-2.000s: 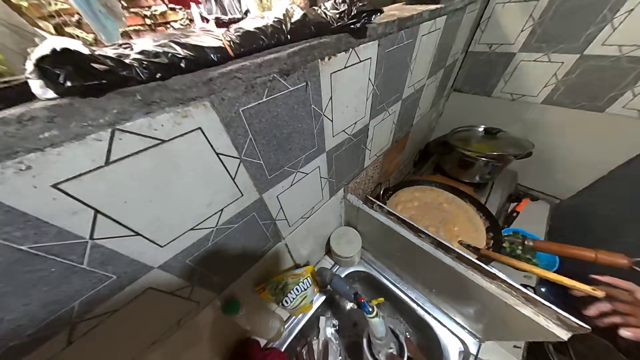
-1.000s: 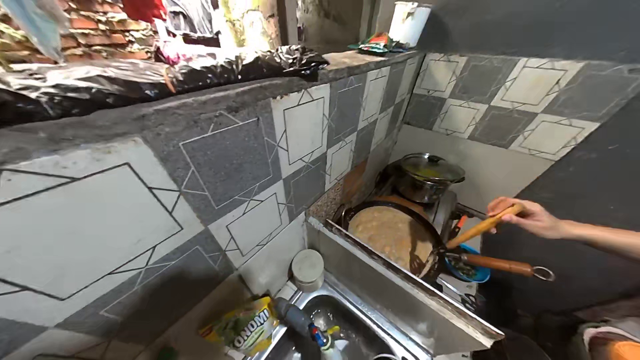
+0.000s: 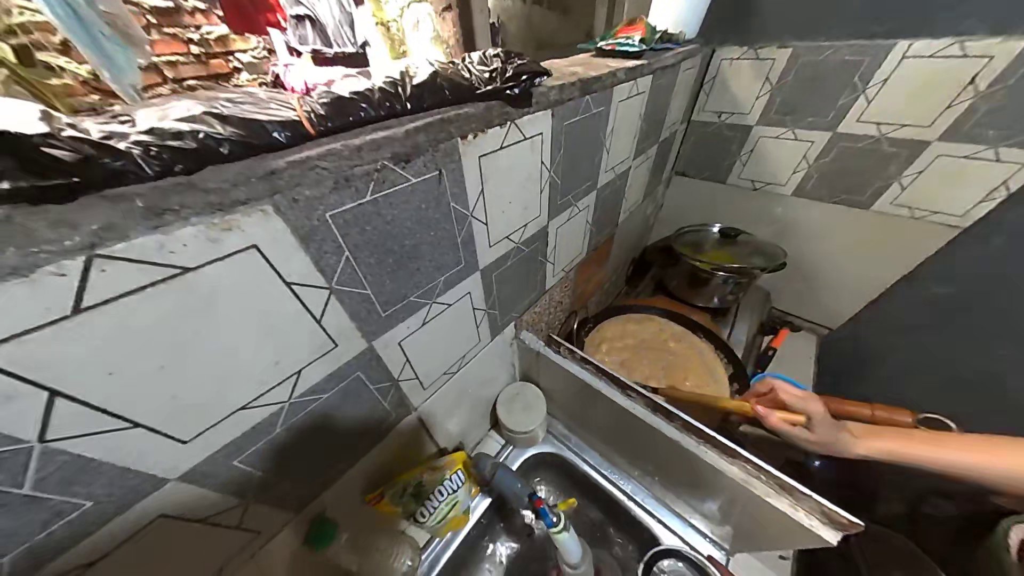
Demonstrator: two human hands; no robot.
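My right hand [image 3: 804,416] comes in from the right edge, its fingers closed around a wooden utensil [image 3: 708,400]. The utensil slants left over the near side of a dark frying pan [image 3: 740,364], and its far end is hard to make out near the metal panel. Thick beige-brown food [image 3: 656,352] fills much of the pan. A brown wooden pan handle [image 3: 872,411] with a metal ring extends right, behind my hand. Behind the pan stands a steel pot [image 3: 708,284] under a glass lid [image 3: 728,246]. My left hand is out of view.
An upright metal panel [image 3: 640,440] separates the stove from a steel sink [image 3: 608,496]. By the sink are a round pale container [image 3: 522,412], a yellow packet [image 3: 436,492] and a green-capped bottle [image 3: 368,548]. Black plastic [image 3: 240,120] covers part of the ledge. An orange-handled utensil [image 3: 774,348] lies beside the stove.
Two seconds ago my right hand was at the utensil's end, fingers spread. One second ago it held the utensil more steeply; now the utensil lies flatter and my hand is lower beside the pan.
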